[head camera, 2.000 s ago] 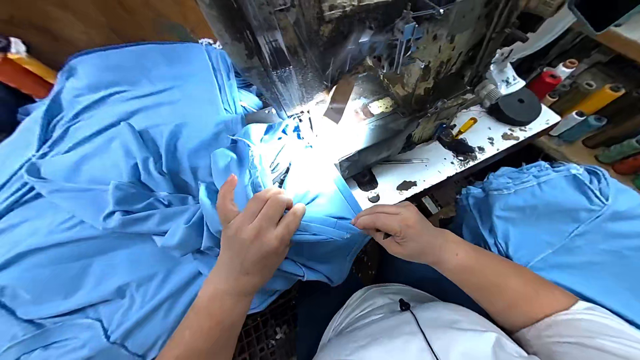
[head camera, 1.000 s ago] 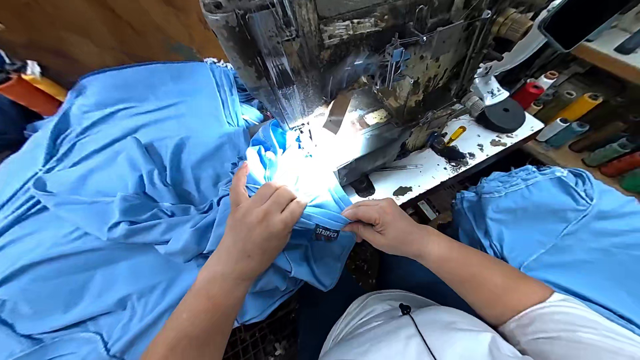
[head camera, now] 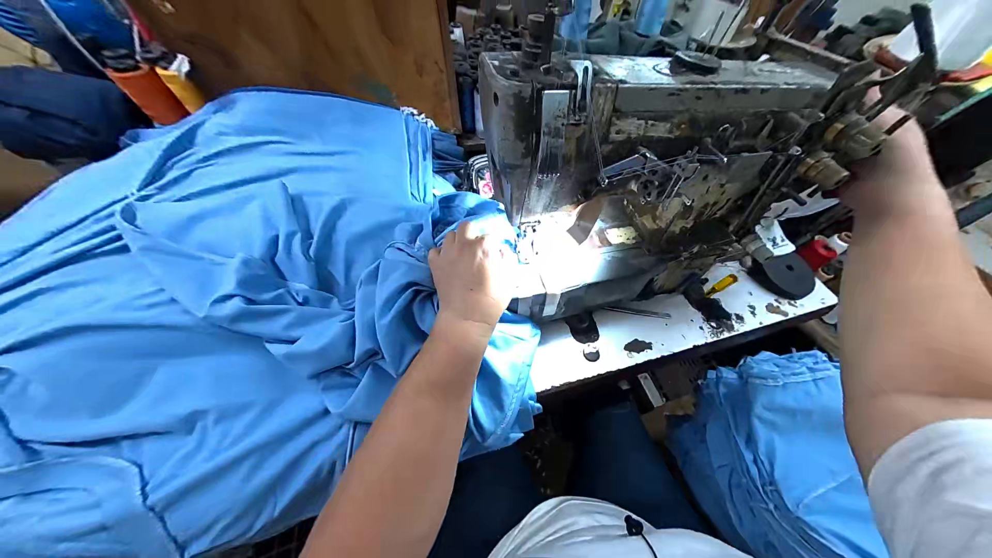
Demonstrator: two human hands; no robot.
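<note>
Blue fabric [head camera: 256,279] lies heaped on the left and runs up to the needle area of a worn industrial sewing machine [head camera: 682,147]. My left hand [head camera: 474,271] presses on the bunched fabric beside the brightly lit needle area, fingers curled into the folds. At the machine's far right end, my right hand [head camera: 883,147] is raised at the handwheel side, blurred and partly behind metal parts, so its fingers cannot be made out.
A yellow-handled tool [head camera: 722,284] and a black round disc [head camera: 784,276] rest on the stained white table [head camera: 589,372]. More blue fabric [head camera: 783,434] is stacked at the lower right. Orange and yellow thread cones [head camera: 147,94] stand at the upper left, before a wooden panel [head camera: 310,46].
My right hand has left the fabric edge and moved up and right to the machine's far end. My left hand stays on the fabric, nearer the needle area. The view has tilted up.
</note>
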